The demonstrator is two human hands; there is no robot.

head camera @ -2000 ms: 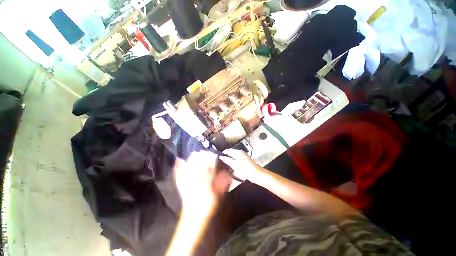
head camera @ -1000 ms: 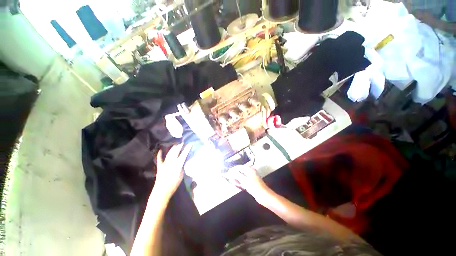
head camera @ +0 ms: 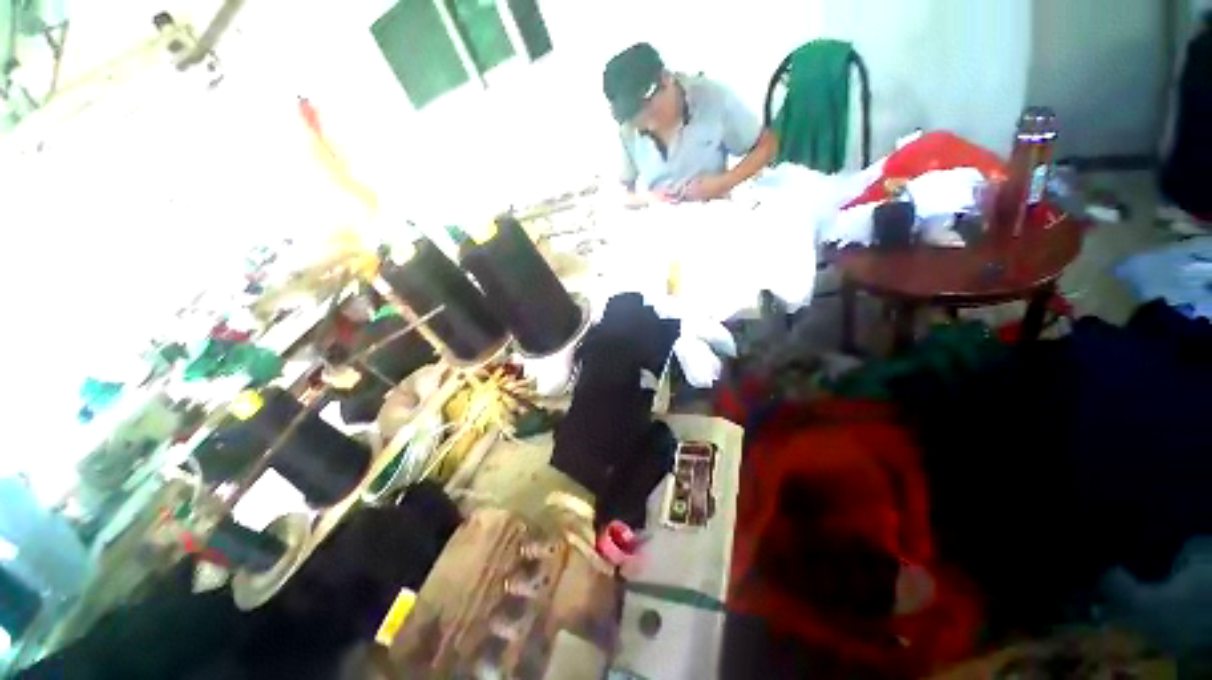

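Note:
The tan-brown overlock machine (head camera: pixel 499 598) is at the bottom centre, cut off by the lower edge; its needle area is out of the picture. The white machine table (head camera: pixel 685 585) runs up beside it, with a green band across it and a dark-and-red panel (head camera: pixel 693 486) on it. A small red roll (head camera: pixel 617 543) lies beside the machine. Black folded cloth (head camera: pixel 619 399) lies behind the machine, and a black garment heap (head camera: pixel 359 578) is to its left. Neither of my hands is in the picture.
Large black thread cones (head camera: pixel 525 286) stand behind the machine, near yellowish strips (head camera: pixel 481 425). A red plastic bag (head camera: pixel 851 498) is right of the table, beside dark cloth (head camera: pixel 1063 452). A person (head camera: pixel 685 133) sits behind white fabric (head camera: pixel 718 253). A round red-brown table (head camera: pixel 964 272) holds a flask.
The view has swung up and to the right. Both hands and the lit needle area have left the picture; the seated person and round table have come into view.

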